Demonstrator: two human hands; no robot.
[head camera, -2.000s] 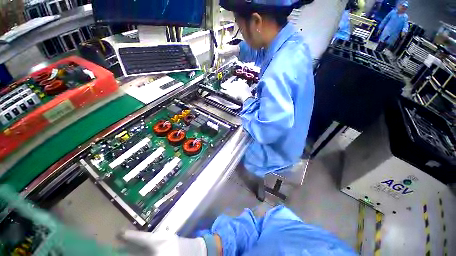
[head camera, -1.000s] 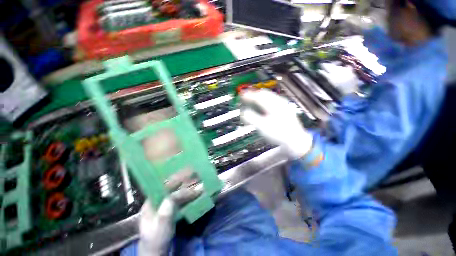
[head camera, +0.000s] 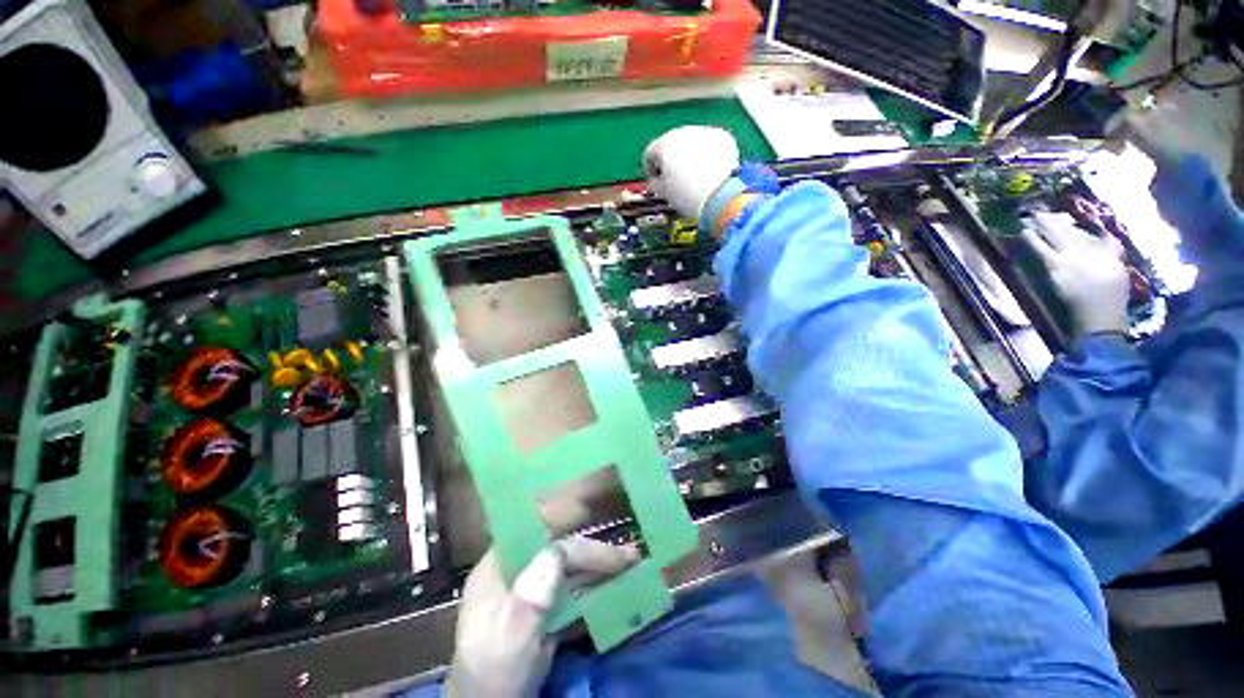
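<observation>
My left hand (head camera: 508, 616), in a white glove, grips the lower end of a pale green cover frame (head camera: 553, 423) with rectangular windows. The frame is held tilted above the conveyor, between two boards. My right hand (head camera: 693, 167), white-gloved, is at the far edge of the right circuit board (head camera: 699, 357); its fingers are curled and I cannot tell whether they hold anything. My right sleeve covers much of that board, which shows white heatsink bars. The left circuit board (head camera: 253, 525) carries three orange-red copper rings and has another green frame (head camera: 79, 545) over its left side.
A red-orange tray (head camera: 655, 57) with a board stands behind the green-matted bench (head camera: 328, 191). A white fan-like device (head camera: 153, 177) is at upper left, a keyboard (head camera: 873, 48) at upper right. Another person's gloved hand (head camera: 1085, 280) is over a board at right.
My view has turned left. The green frame has come up over the conveyor in my left hand. My right hand has moved to the far edge of the right board.
</observation>
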